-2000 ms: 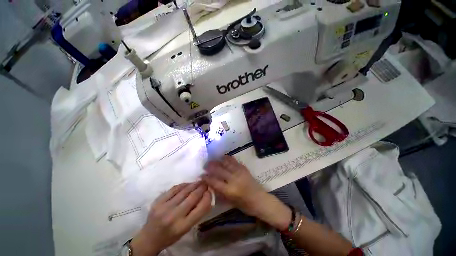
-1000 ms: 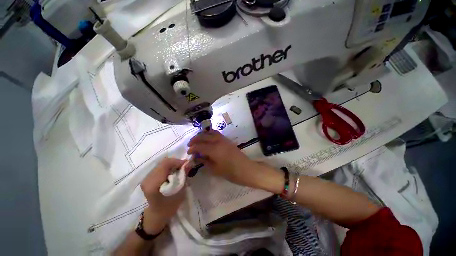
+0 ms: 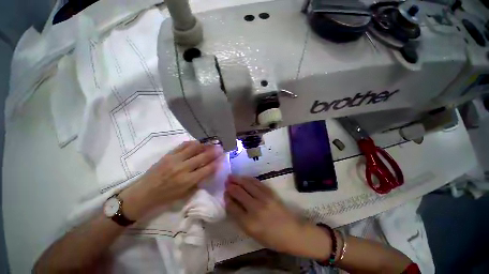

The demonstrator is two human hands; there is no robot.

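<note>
The white garment [image 3: 142, 115] with dark double stitch lines lies spread left of the sewing machine head [image 3: 241, 69], its edge bunched at the lit needle area. My left hand [image 3: 179, 174] lies flat on the cloth, fingertips beside the presser foot [image 3: 253, 152]. My right hand [image 3: 260, 211] is just in front of the foot, slightly blurred, its fingertips at the cloth's edge. Bunched white cloth hangs between my hands toward the table's front. The needle tip cannot be made out in the glare.
A smartphone [image 3: 313, 155] lies right of the needle area. Red-handled shears [image 3: 379, 166] lie beyond it, with a small brown tab [image 3: 339, 144] between them. A printed ruler [image 3: 375, 192] runs along the table's front. More white cloth [image 3: 405, 235] lies below the front edge.
The view has moved closer and shifted. My left hand has let the bunched cloth roll go and moved up beside the foot, flat on the cloth. My right hand has drawn back from the needle toward the front.
</note>
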